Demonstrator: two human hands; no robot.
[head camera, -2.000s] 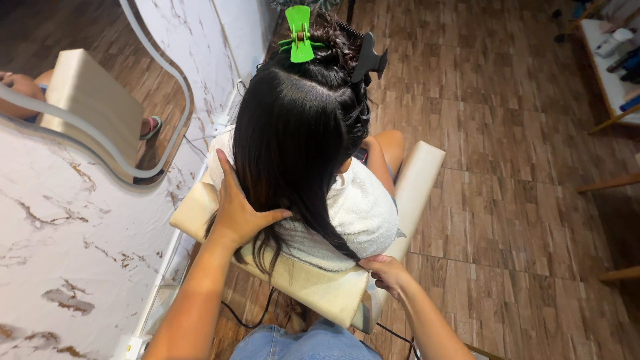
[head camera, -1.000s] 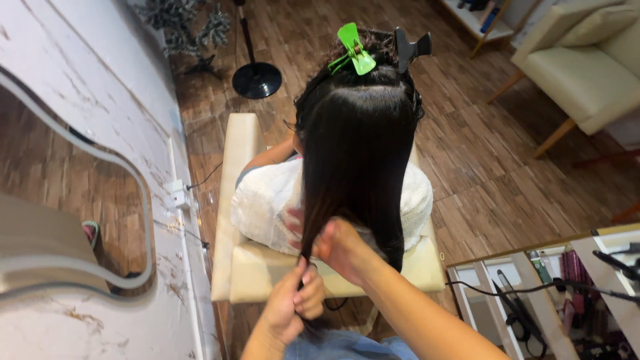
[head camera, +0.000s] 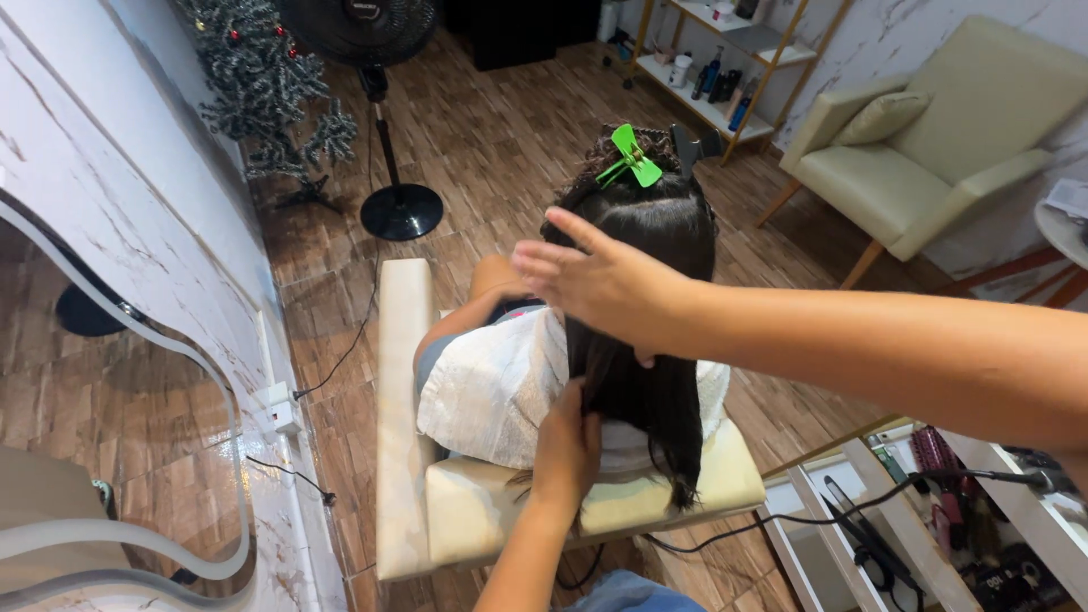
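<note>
A seated person with long dark hair (head camera: 633, 391) has their back to me, a white towel (head camera: 497, 391) around the shoulders. My left hand (head camera: 568, 442) is closed around a lock of the hair at its left edge, low on the back. My right hand (head camera: 608, 285) is raised across the hair with its fingers apart and nothing in them; the palm side is hidden. A green hair clip (head camera: 631, 159) and a black hair clip (head camera: 693, 149) hold up the curly upper hair, above a straight parting.
The cream chair (head camera: 476, 510) surrounds the person. At lower right, a drawer unit (head camera: 850, 510) holds a hair straightener and brushes, a black cable crossing it. A mirror (head camera: 212, 365) lines the left wall. Behind stand a pedestal fan (head camera: 401, 211), a tinsel tree, a shelf (head camera: 705, 106) and an armchair (head camera: 892, 187).
My right hand has left the lock beside my left hand and risen to the upper left across the hair. The view has shifted, with the fan and armchair now more fully in sight.
</note>
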